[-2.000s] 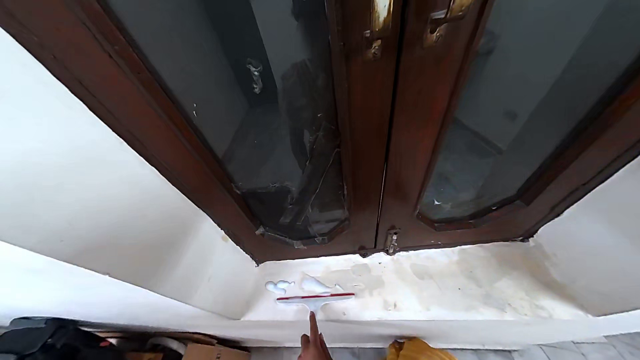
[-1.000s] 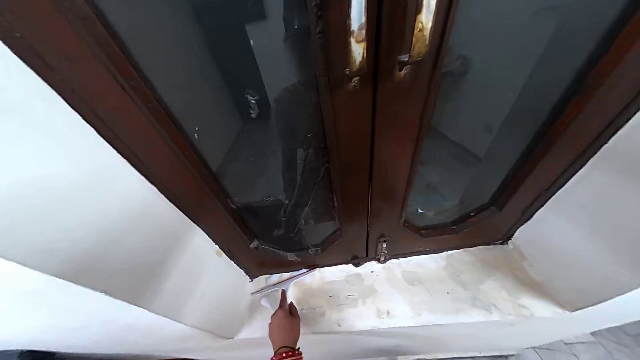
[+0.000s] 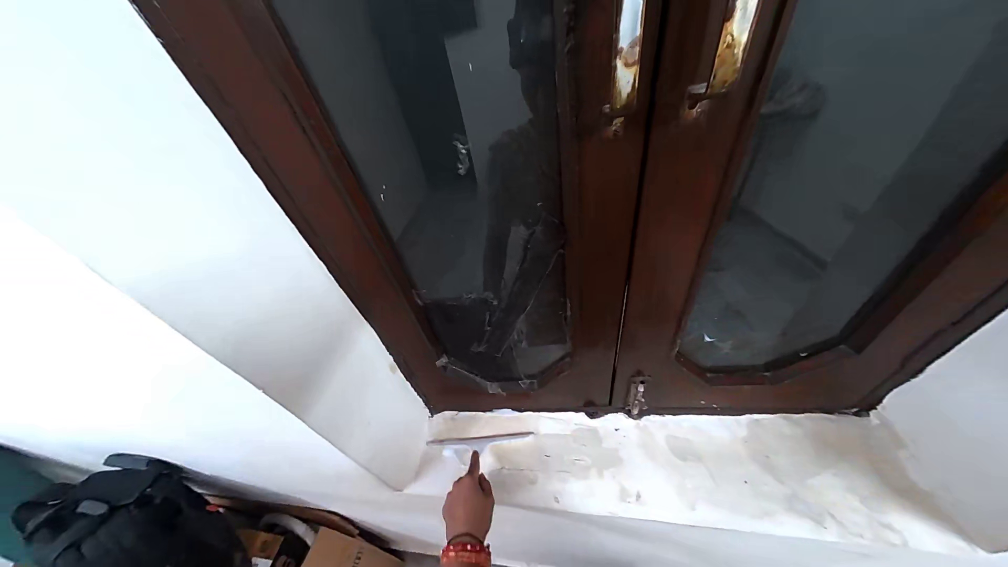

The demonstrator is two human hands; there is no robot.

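My right hand (image 3: 468, 505), with a red bracelet at the wrist, grips a flat scraper with a wide, thin blade (image 3: 480, 439), the index finger laid along its middle. The blade lies on the left part of the white window sill (image 3: 693, 472), just below the brown wooden frame. Pale patches and fine cracks mark the sill's surface. Above stand two wooden shutters with glass panes (image 3: 504, 236) and a small metal bolt (image 3: 637, 395) at their foot. My left hand is out of view.
White walls (image 3: 197, 236) flank the recess on both sides. At the lower left are a black bag (image 3: 126, 512) and a cardboard box (image 3: 346, 551) below the sill. Rusty metal handles (image 3: 732, 47) are on the shutters.
The white blobs seen on the sill two seconds ago no longer show as blobs. My right hand has moved the scraper to the sill's left end; its blade was tilted one second ago and is now nearly level.
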